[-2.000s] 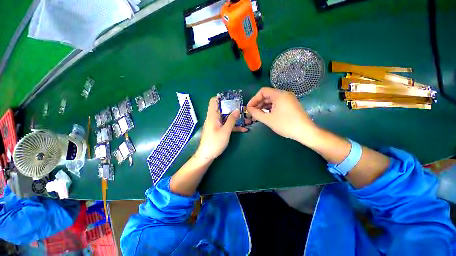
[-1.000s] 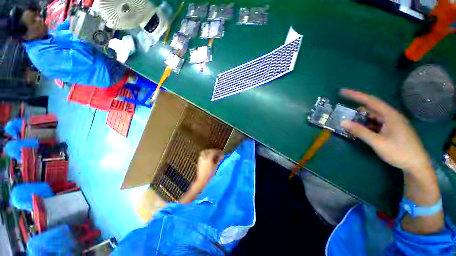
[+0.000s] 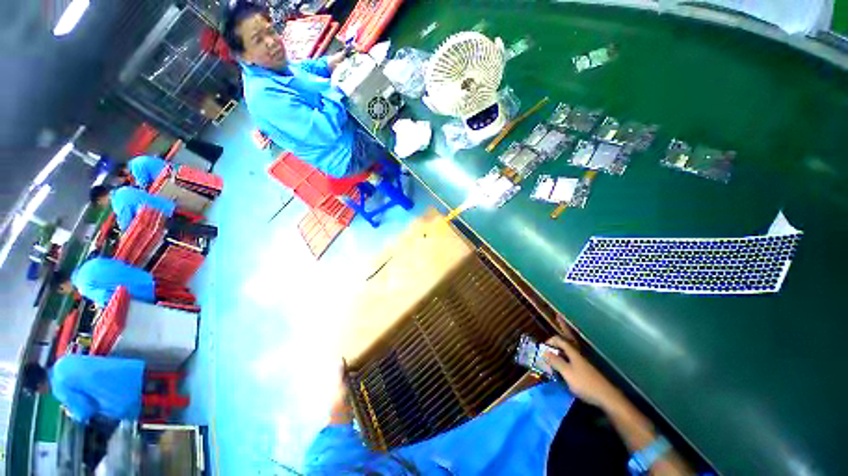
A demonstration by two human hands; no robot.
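My right hand (image 3: 581,374), with a pale blue band on its wrist, holds a small circuit board (image 3: 536,357) with silver shields over the right part of an open box (image 3: 437,358). The box has many narrow slots and a raised brown flap, and lies below the bench edge. My left hand (image 3: 342,407) is small and blurred at the box's left edge; its fingers are partly hidden, so its grip cannot be told.
On the green bench (image 3: 651,344) are a white sheet of dark dots (image 3: 683,263), several circuit boards (image 3: 600,155) and a beige fan (image 3: 465,74). A person in blue (image 3: 298,116) is across the aisle beside a blue stool (image 3: 384,191). Red crates (image 3: 311,200) are on the floor.
The view has swung left to the box. The board, earlier on the mat under my right hand, is now held over the box. My left hand has moved from the board to the box's left edge.
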